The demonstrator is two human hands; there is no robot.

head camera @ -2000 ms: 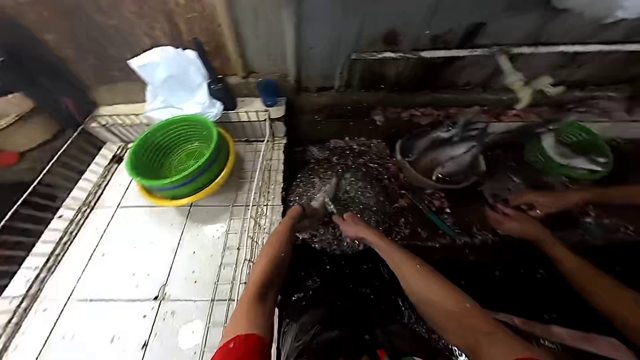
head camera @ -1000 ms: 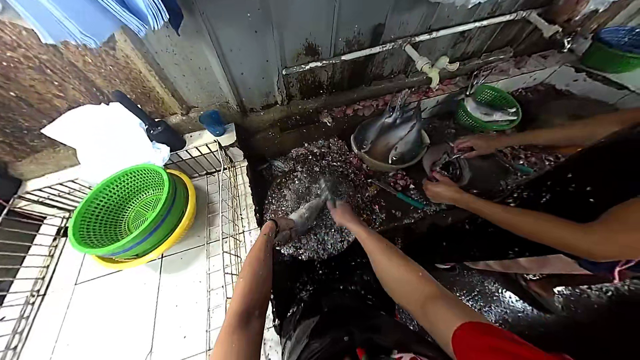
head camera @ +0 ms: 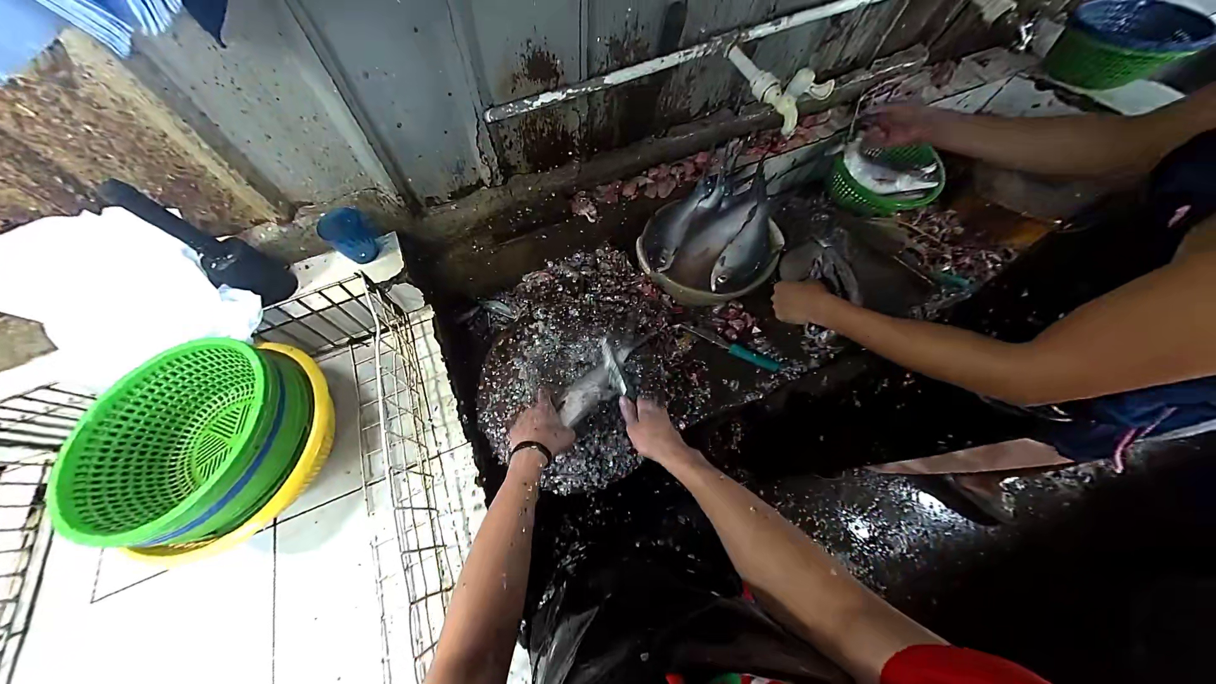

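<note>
My left hand (head camera: 541,427), with a dark band at the wrist, grips a silvery fish (head camera: 584,394) at one end. The fish lies on a round, scale-covered board (head camera: 513,370). My right hand (head camera: 654,427) is closed on the handle of a knife (head camera: 617,369), whose blurred blade lies against the fish. Behind the board, a bowl (head camera: 698,293) holds several whole fish (head camera: 746,242). A knife with a teal handle (head camera: 755,357) lies to the right of the board.
A co-worker's hand (head camera: 898,125) is over a green basket (head camera: 869,198) with fish; the other hand (head camera: 800,302) rests by another fish. At left are stacked green baskets (head camera: 161,437), a wire rack (head camera: 404,418) and a blue cup (head camera: 350,234). A white pipe tap (head camera: 781,93) juts from the wall.
The co-worker's far hand has moved from the near fish to the green basket. My hands remain at the fish on the board. The view has shifted.
</note>
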